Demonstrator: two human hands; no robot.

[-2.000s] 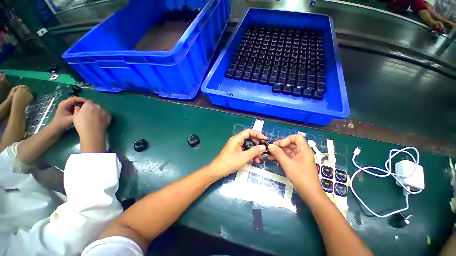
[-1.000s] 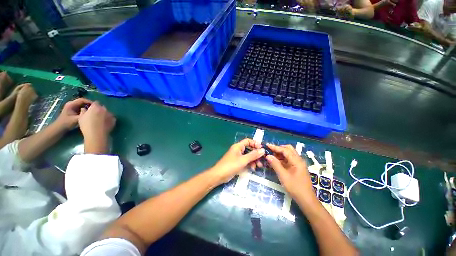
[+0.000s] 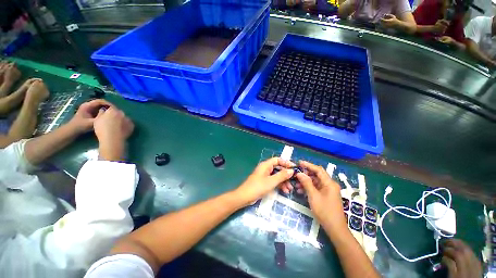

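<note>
My left hand (image 3: 267,178) and my right hand (image 3: 320,190) meet over the clear sheet (image 3: 291,214). Between their fingertips they hold a small black housing (image 3: 294,170), mostly hidden by the fingers. Cream tape strips (image 3: 286,153) lie on the sheet. Black units with ring faces (image 3: 356,209) sit in rows at the sheet's right side, beside my right wrist. Two loose black housings lie on the green bench to the left, one nearer (image 3: 217,160) and one farther off (image 3: 162,159).
A shallow blue tray (image 3: 304,134) holds tight rows of black units. A deep blue crate (image 3: 163,84) stands left of it. A white charger (image 3: 441,219) with coiled cable lies right. A neighbour's hands (image 3: 103,122) work at left; another person's hand (image 3: 461,259) shows at lower right. More people sit opposite.
The view has tilted up, so the bench appears lower. Another person's hand has come in at the lower right near the charger. My hands still hold the housing, with fingers slightly shifted.
</note>
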